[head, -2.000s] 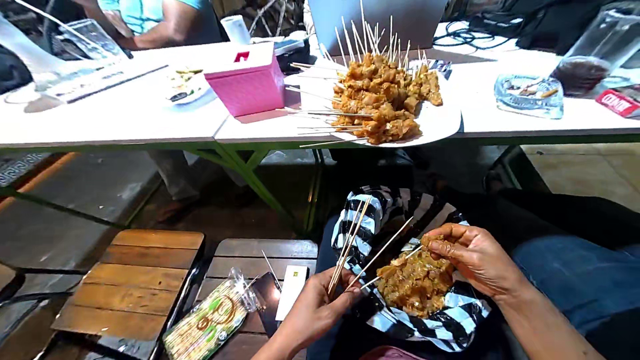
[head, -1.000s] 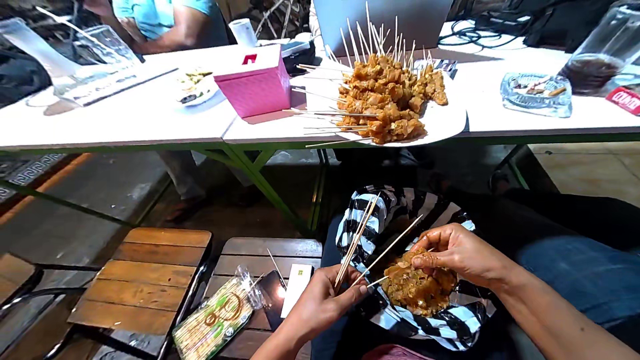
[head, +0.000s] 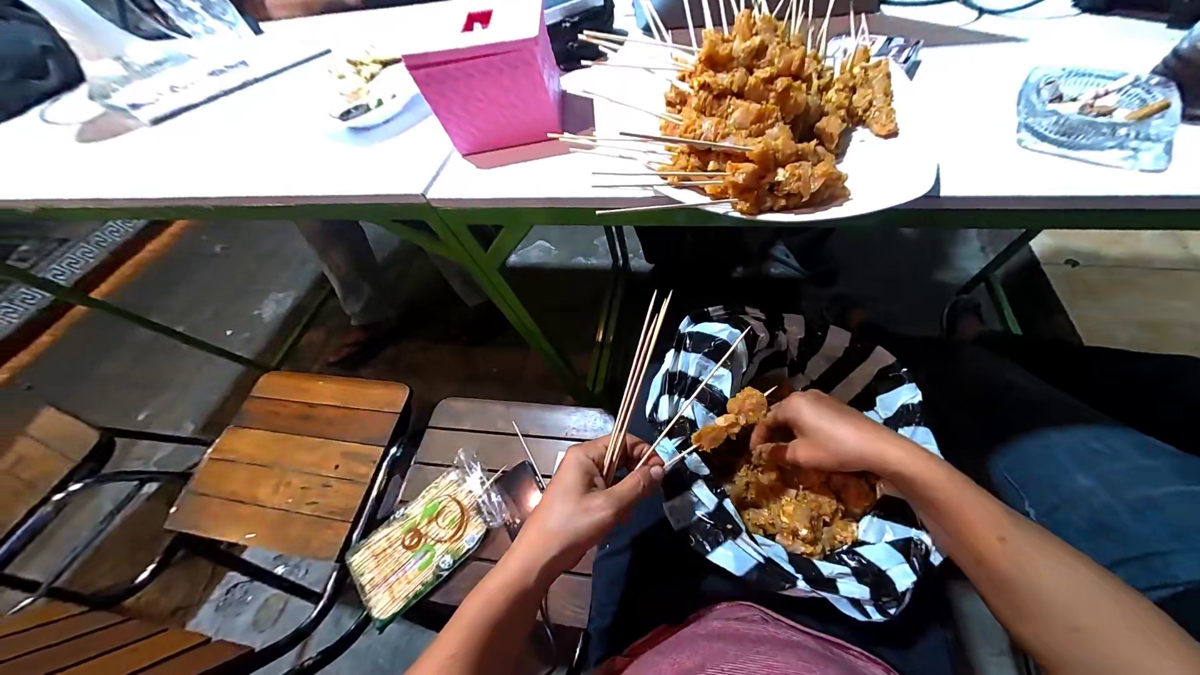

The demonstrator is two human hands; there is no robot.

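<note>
My left hand (head: 600, 483) grips several bare bamboo skewers (head: 640, 375) and one skewer that carries a few pieces of marinated meat (head: 731, 419). This loaded skewer points right, over a black-and-white striped plastic bag (head: 698, 506) in my lap. Raw marinated meat (head: 797, 511) fills the bottom of the open bag. My right hand (head: 820, 431) is down at the meat, just right of the loaded skewer; its fingertips are partly hidden, so what they hold does not show. On the table, many loaded skewers (head: 769, 112) are heaped on a white plate (head: 900, 187).
A pack of bamboo skewers (head: 422, 539) and a dark phone-like object (head: 518, 492) lie on a slatted wooden stool (head: 506, 422) at left. The white table (head: 281, 169) ahead bears a pink box (head: 492, 84), a small dish (head: 380, 108) and a glass ashtray (head: 1097, 122). Another person's leg shows beneath.
My right hand has moved from above the meat down to it. Meat pieces now show plainly on the skewer in my left hand. The view has tipped downward.
</note>
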